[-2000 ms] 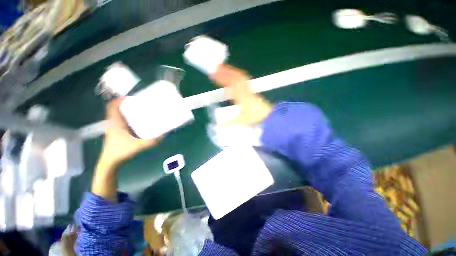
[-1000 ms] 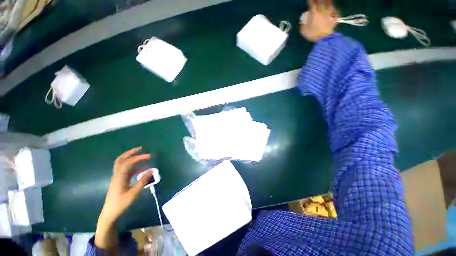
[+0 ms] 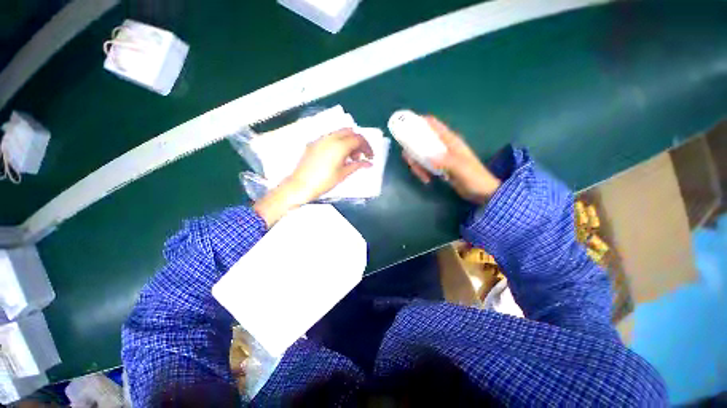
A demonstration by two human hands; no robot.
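My right hand [image 3: 458, 159] holds a white rounded product [image 3: 418, 140] above the green bench, right of the sleeve pile. My left hand [image 3: 328, 163] is on the loose pile of thin white sleeves [image 3: 280, 150], its thumb and fingers close together at the right part of the pile. Whether it grips a sleeve cannot be told. The pile lies on crinkled clear plastic. A large white rounded-corner stack [image 3: 296, 275] is nearest me, below my left hand.
White boxes with cord loops [image 3: 150, 57] stand beyond the pale rail [image 3: 319, 82]. More white boxes [image 3: 24, 343] are massed at left. An open brown carton [image 3: 647, 223] with yellow-gold pieces [image 3: 588, 231] is at lower right. The blue floor shows beyond it.
My right hand has come back from the far belt with a product. My left hand has moved right from the small display unit to the sleeve pile. The view has shifted.
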